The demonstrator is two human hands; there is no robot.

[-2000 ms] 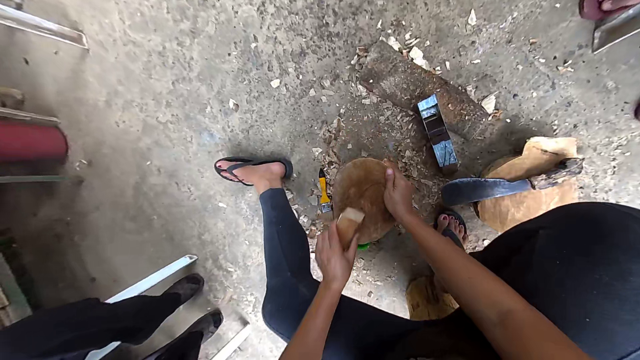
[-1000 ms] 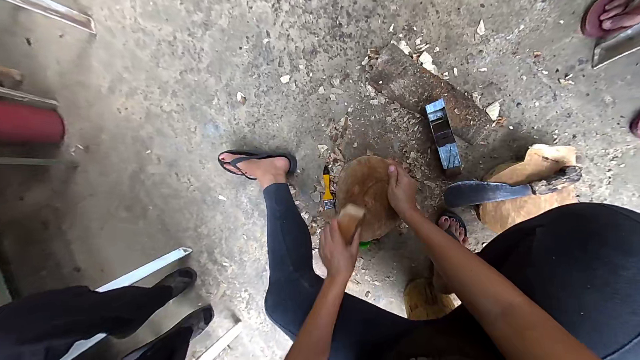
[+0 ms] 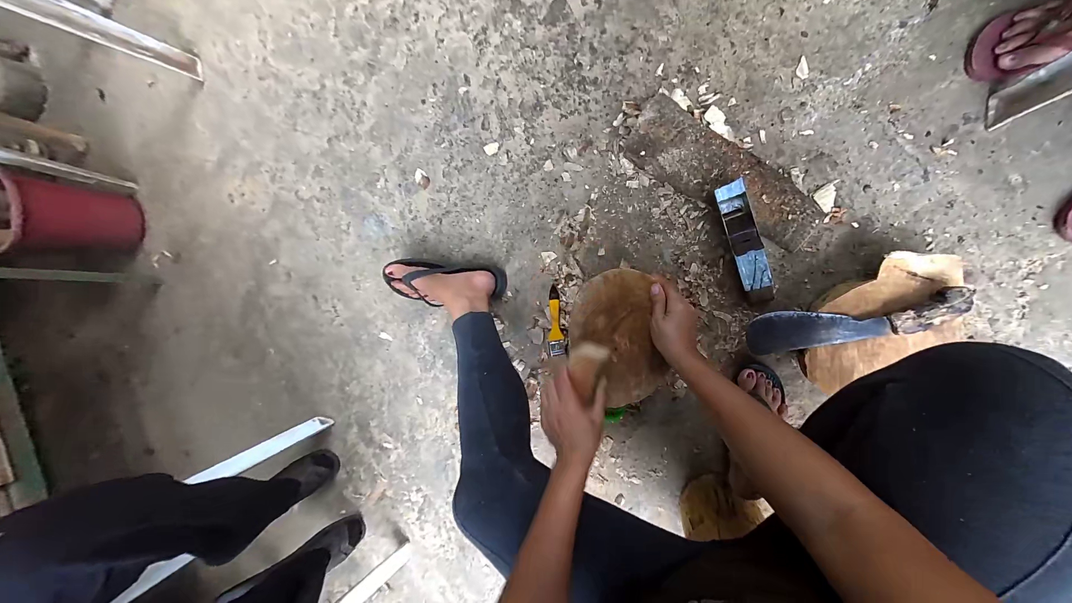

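Note:
My left hand (image 3: 574, 414) is closed around a small, pale wooden block (image 3: 589, 364), blurred, over the lower left part of a round wooden disc (image 3: 615, 314). My right hand (image 3: 674, 322) grips the disc's right edge, its thumb on top and its other fingers mostly hidden. Just left of the disc lies a small yellow-and-black-handled tool (image 3: 554, 318) with a metal end. A bit of something green (image 3: 615, 414) shows under the disc's lower edge.
A block-shaped hand plane (image 3: 744, 239) rests against a bark-covered log (image 3: 712, 163). A machete (image 3: 816, 331) lies across a cut wood piece (image 3: 863, 356). Wood chips litter the concrete. Another person's dark-clad legs (image 3: 126, 519) are at lower left; a sandaled foot (image 3: 1026, 42) is at upper right.
My left hand and the block have shifted slightly downward relative to the disc. My right hand stays on the disc's edge.

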